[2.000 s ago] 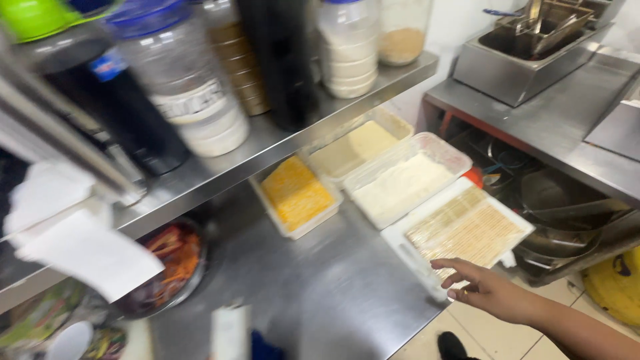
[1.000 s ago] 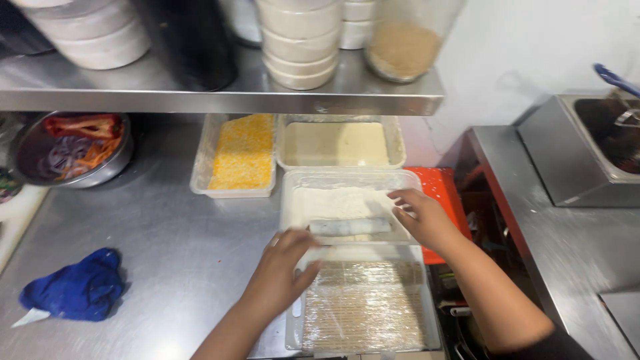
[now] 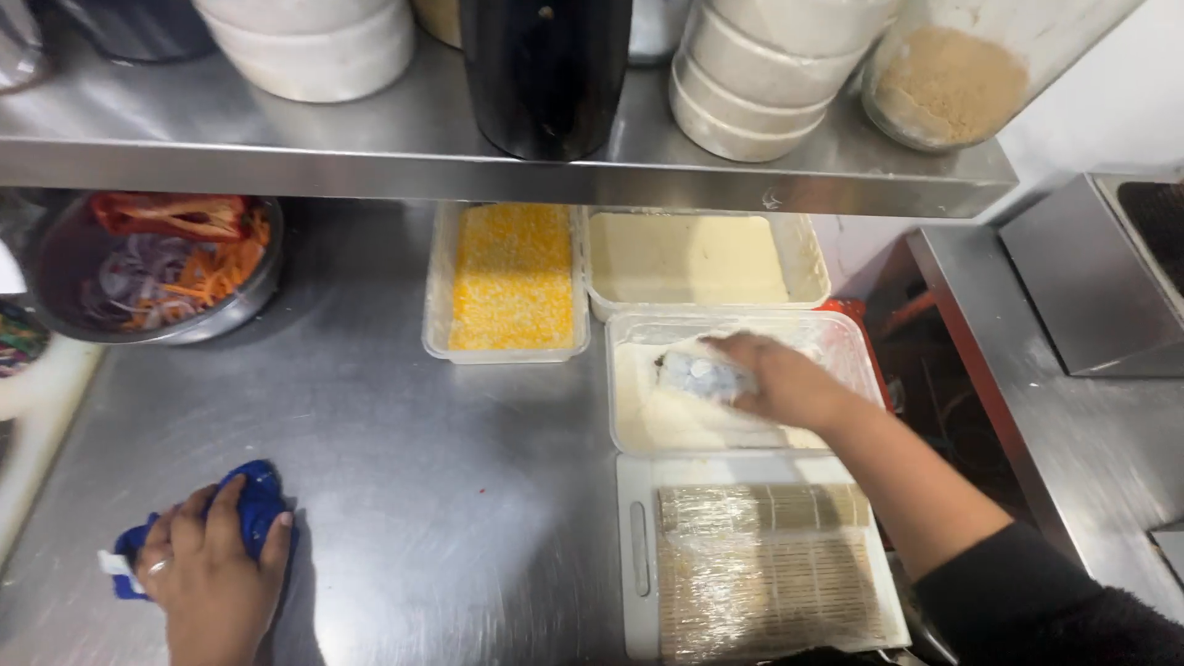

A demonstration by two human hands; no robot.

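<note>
My left hand presses on a crumpled blue cloth on the steel counter at the lower left. My right hand, blurred, is in a plastic tub of white flour, its fingers on a pale, flour-dusted roll with a dark end. Whether the fingers close around the roll is unclear. Behind this tub are one of pale batter and one of orange and white crumbs. In front lies a plastic-wrapped bamboo rolling mat on a white cutting board.
A steel shelf with several jars and a black bottle crosses above the counter. At the left stands a metal bowl of red pepper, sliced onion and carrot. A second steel counter is at the right, beyond a gap.
My left hand has moved from beside the flour tub to the blue cloth at the left. My right hand has come down onto the roll in the flour, which lay there one second ago.
</note>
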